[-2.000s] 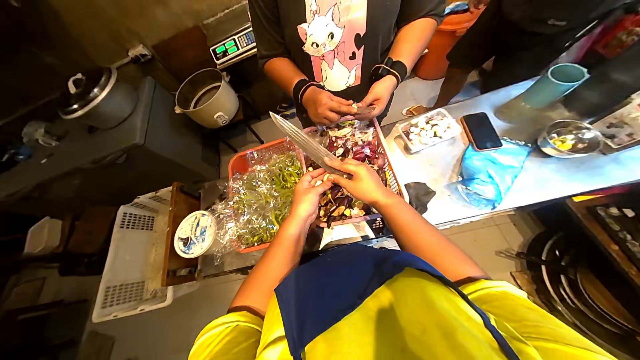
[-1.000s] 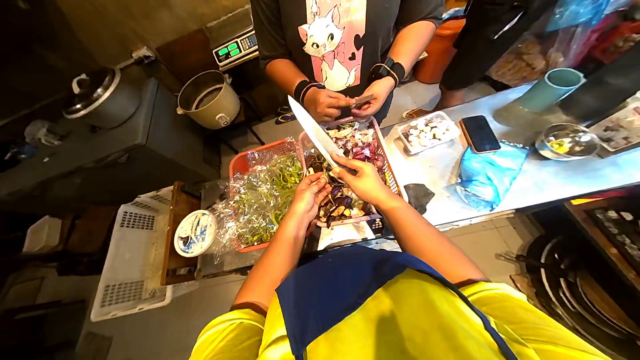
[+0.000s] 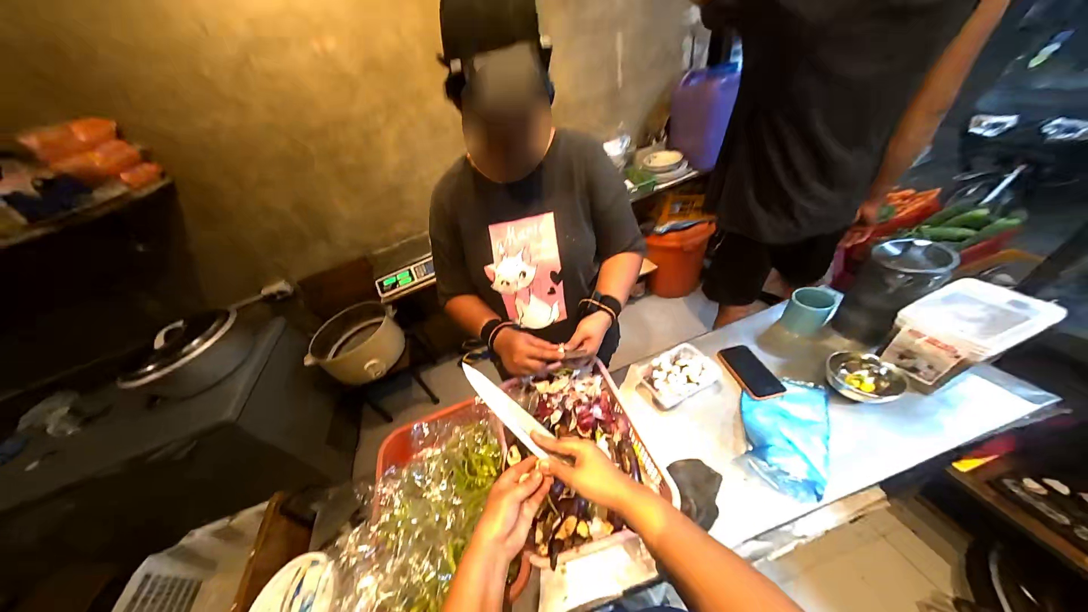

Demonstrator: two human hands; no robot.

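My right hand [image 3: 586,467] grips a large knife [image 3: 501,404] near its handle end, the blade pointing up and left over a pink plastic basket [image 3: 650,463]. Close against it, my left hand [image 3: 514,501] has its fingers pinched on a small piece too hidden to name. Beneath both hands the basket holds purple and pale vegetable pieces [image 3: 569,531]. Left of it, green vegetables [image 3: 472,463] lie under clear plastic in an orange-red container [image 3: 395,446]. Across the basket, a co-worker's hands [image 3: 548,350] hold a small pale piece and what looks like a blade.
The metal table [image 3: 705,425] at right bears a tray of white pieces [image 3: 678,374], a phone [image 3: 750,372], a blue plastic bag [image 3: 786,438], a metal bowl [image 3: 865,376], a teal mug [image 3: 809,310] and a lidded plastic box [image 3: 977,319]. Another person [image 3: 824,127] stands behind it.
The view has tilted up, bringing in the co-worker's upper body and more of the room. The knife stays in my right hand, its blade tilted further left than one second ago.
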